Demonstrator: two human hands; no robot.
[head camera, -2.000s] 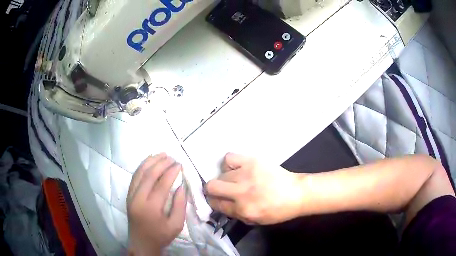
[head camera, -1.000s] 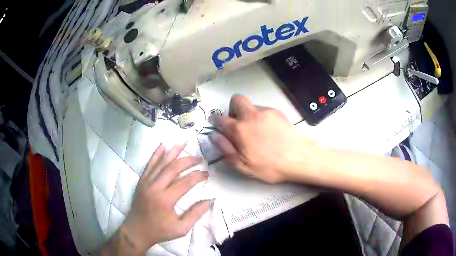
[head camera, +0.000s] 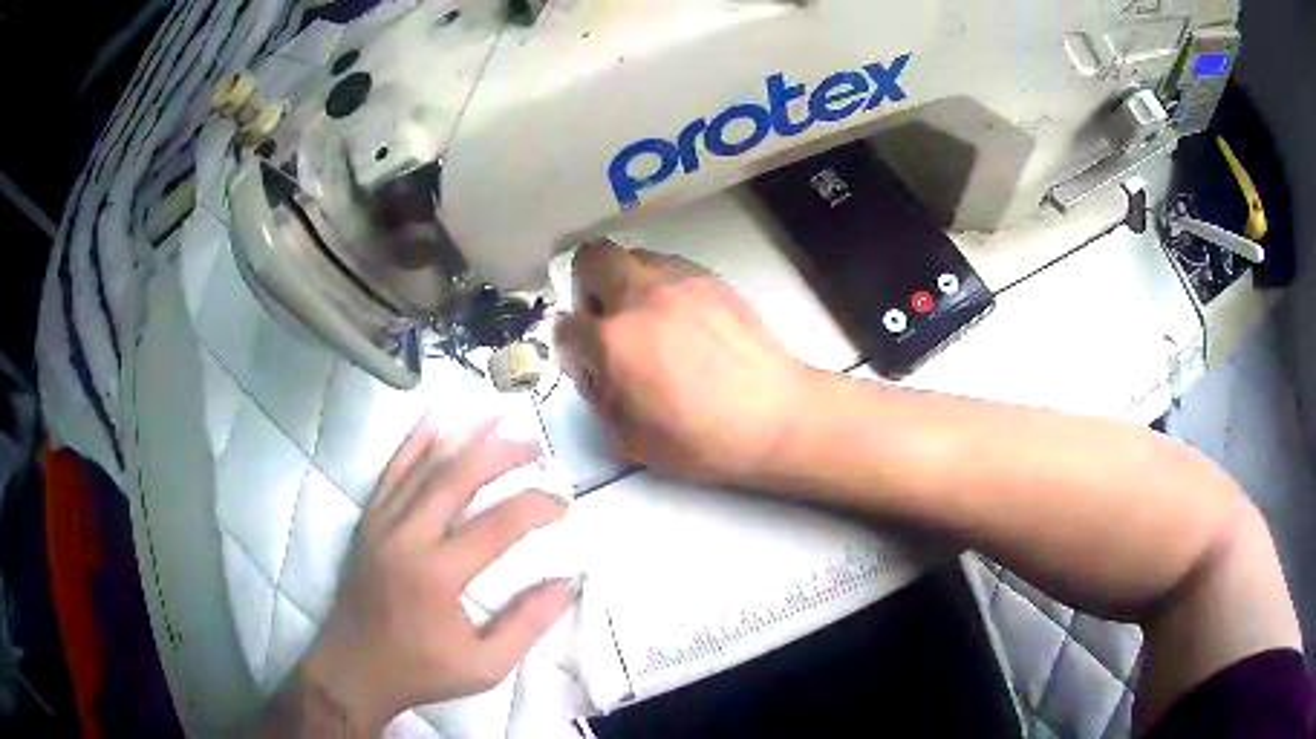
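Note:
A white quilted panel (head camera: 274, 498) lies on the bed left of and under the machine head. My left hand (head camera: 433, 578) rests flat on it with the fingers spread, below the presser foot and needle area (head camera: 498, 325). My right hand (head camera: 664, 354) is just right of the needle area, over the machine bed, with its fingers curled. The fingertips are partly hidden, and whether they hold anything cannot be told. The cream sewing machine (head camera: 577, 101) with blue "protex" lettering stands behind both hands.
A black smartphone (head camera: 873, 267) lies under the machine arm. Small yellow and white tools (head camera: 1244, 188) sit in a recess at far right. Striped stacked panels (head camera: 87, 289) are at the left, above an orange crate rim (head camera: 69, 578). Quilted fabric (head camera: 1061, 643) hangs at the lower right.
My right hand has moved up from the panel's lower edge to beside the needle area, curling further. Snips visible in it earlier no longer show. My left hand has opened flat. The view has shifted.

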